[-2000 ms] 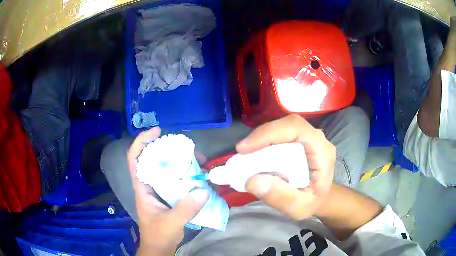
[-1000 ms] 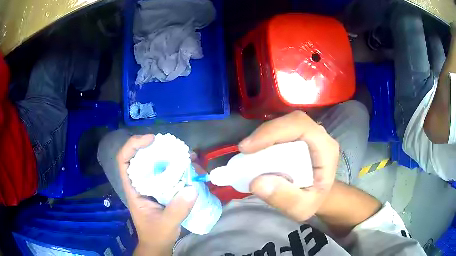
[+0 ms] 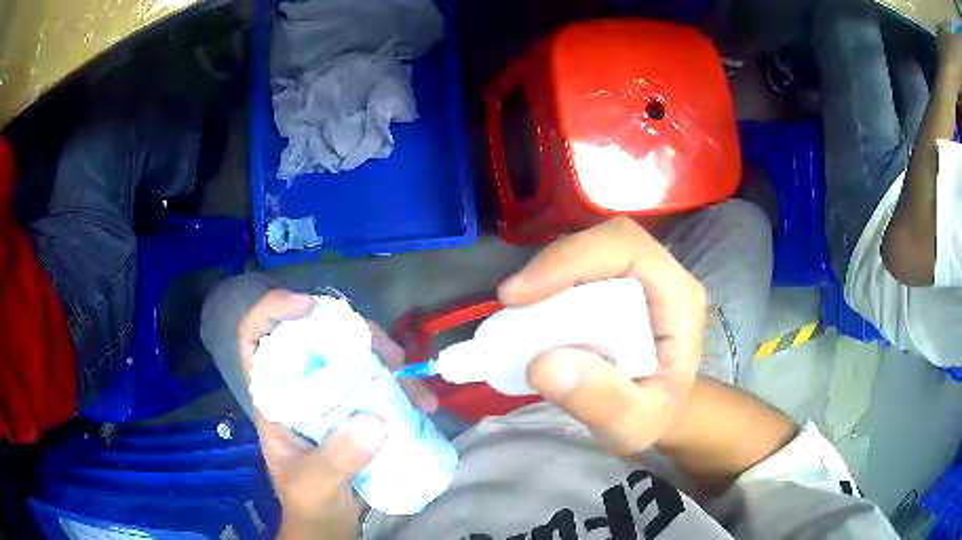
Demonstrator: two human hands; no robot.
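Observation:
My left hand (image 3: 316, 454) holds a pale blue-white tube (image 3: 396, 448) with a scalloped end facing up and left, thumb on its side. Glare washes out much of the tube's surface. My right hand (image 3: 622, 353) is closed around a white squeeze bottle (image 3: 564, 335) held on its side. The bottle's thin blue tip points left at the tube's side, just below the scalloped end. I cannot tell if the tip touches it.
A blue tray (image 3: 369, 216) ahead holds a crumpled grey cloth (image 3: 343, 105) and a small light blue ring (image 3: 293, 234). A red stool (image 3: 654, 132) stands right of it. Another red stool (image 3: 464, 401) shows between my legs. Seated people are at both sides.
The tube has turned and moved slightly left and down in my left hand, so more of its side shows. The bottle has shifted slightly left and up. The view has shifted a little.

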